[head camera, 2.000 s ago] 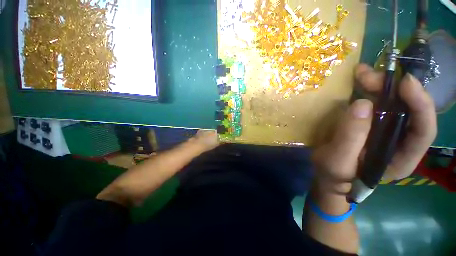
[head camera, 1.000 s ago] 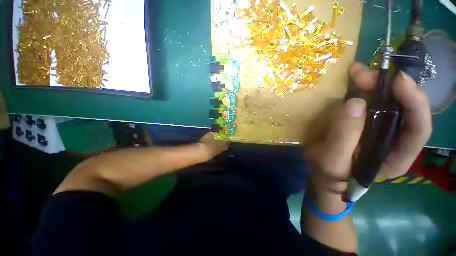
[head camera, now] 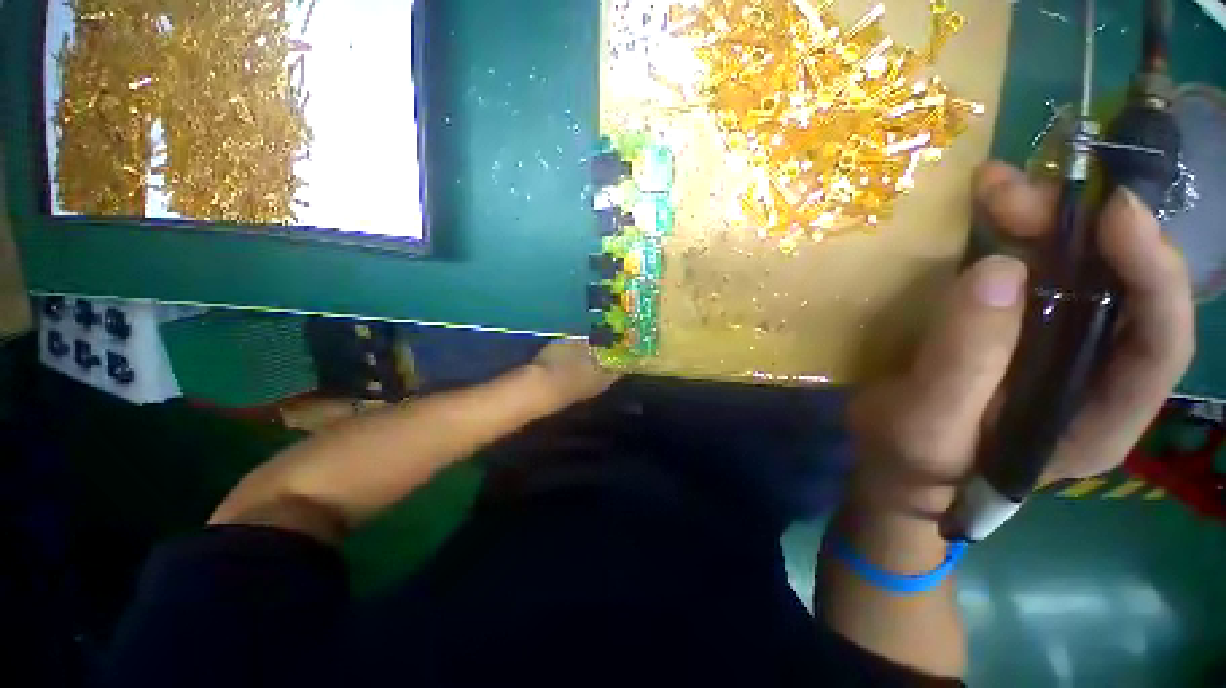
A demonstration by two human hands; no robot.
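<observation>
My right hand (head camera: pixel 1076 323) holds the soldering iron (head camera: pixel 1042 390) by its thick black handle, pale rear end toward me. The solder-feed guide tube (head camera: pixel 1085 81) runs up beside the iron's shaft; the tips are out of the picture. Small green circuit boards (head camera: pixel 643 255) with black parts stand in a row at the left edge of the tan work board (head camera: pixel 766 316). Gold-orange strips (head camera: pixel 834 121) lie in a loose pile on the board. My left hand (head camera: pixel 576 366) is at the board's front left corner; its fingers are mostly hidden at or below the edge.
The strip supply tray (head camera: pixel 425 148) with a large gold pile is at the upper left. A round tub (head camera: pixel 1199 202) with silver bits is partly behind my right hand. A white holder with black pieces (head camera: pixel 108 352) is below the bench edge at left.
The view shifts left and back right. My left forearm shifts slightly, its hand staying at the board's corner. My right hand keeps its hold on the iron.
</observation>
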